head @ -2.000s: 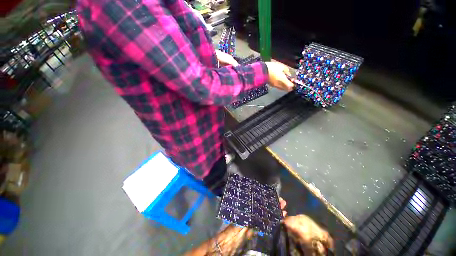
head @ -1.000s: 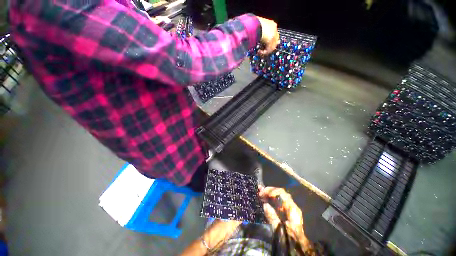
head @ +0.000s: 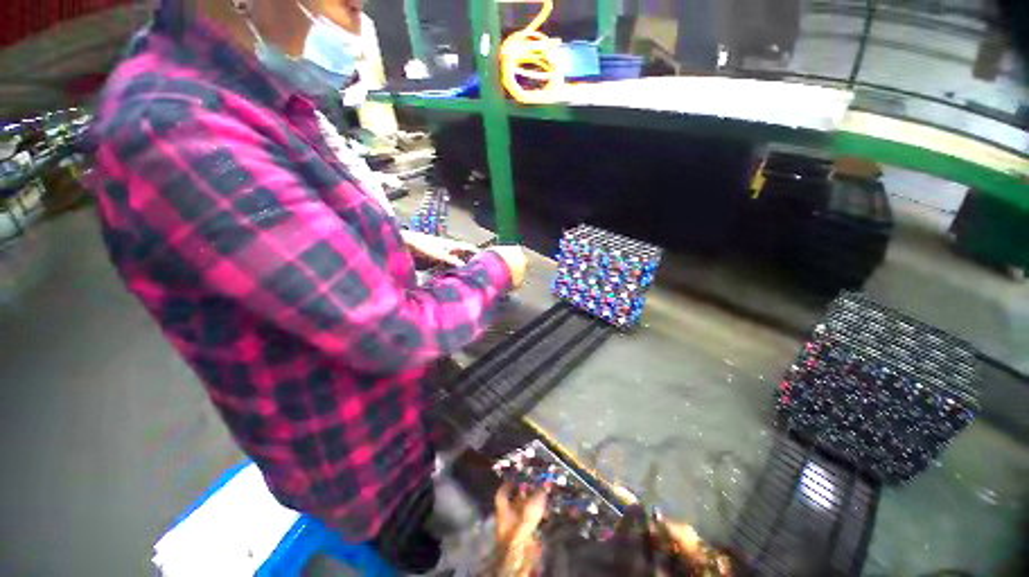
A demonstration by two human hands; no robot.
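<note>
A circuit board panel [head: 581,509] is low in the picture, blurred, with its component side of white, red and blue bumps facing up. My left hand [head: 519,527] holds it at its near left edge. My right hand [head: 691,546] is blurred and partly cut off by the bottom edge, right of the panel; its fingers and any tool in it cannot be made out.
A person in a pink-black checked shirt [head: 260,259] stands at the left by the bench [head: 688,389]. Racked boards [head: 606,276] stand on a black rack [head: 530,366]; more boards [head: 880,389] stand on a rack [head: 796,513] at right. A blue stool with a white top [head: 231,530] is lower left.
The view has tilted up, showing the shelf and mask. The panel now shows its component side instead of the flatter solder side. The other person's hand has left the racked boards.
</note>
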